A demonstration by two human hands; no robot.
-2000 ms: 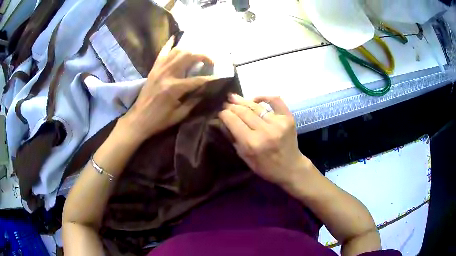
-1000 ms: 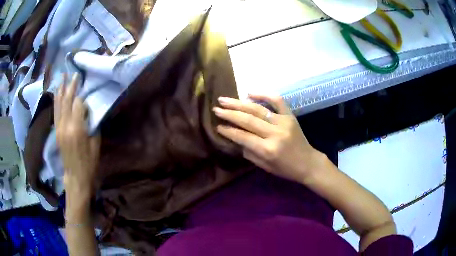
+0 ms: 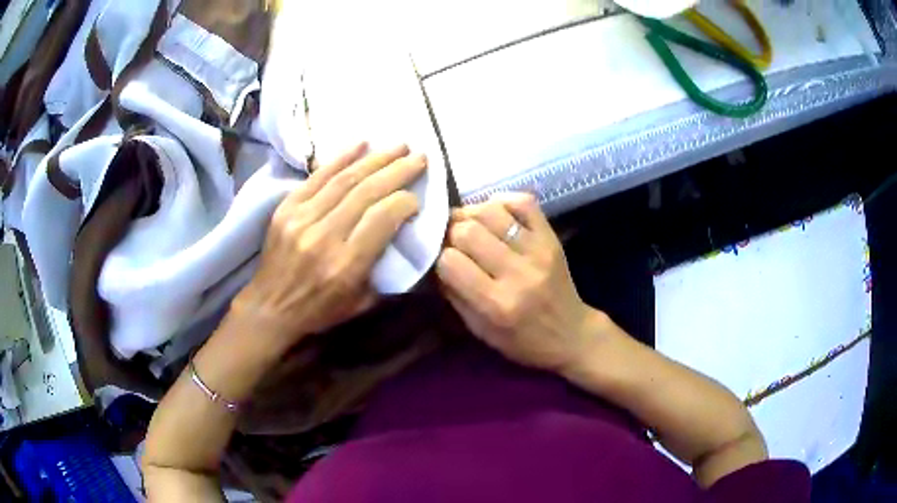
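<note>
The brown garment with a pale inner side [image 3: 197, 251] lies heaped on the left and runs under my left hand. A pale flap of it, with a narrow dark edge on its right, lies near the table's front edge. My left hand [image 3: 329, 236] rests on this flap, fingers slightly bent. My right hand [image 3: 502, 270] pinches the flap's dark right edge between thumb and curled fingers. Smooth brown cloth [image 3: 325, 363] hangs below my left hand over the lap. The needle is not in view.
Green-handled scissors [image 3: 703, 83] and a yellow handle [image 3: 752, 34] lie at the upper right. A ruler strip [image 3: 679, 142] runs along the white table's edge. A white panel [image 3: 762, 295] is below right. A blue crate [image 3: 74, 472] is at lower left.
My left hand has moved right, from the garment's left side onto the flap. The brown face near the right hand has given way to the pale side. The scissors appear slightly higher and further left.
</note>
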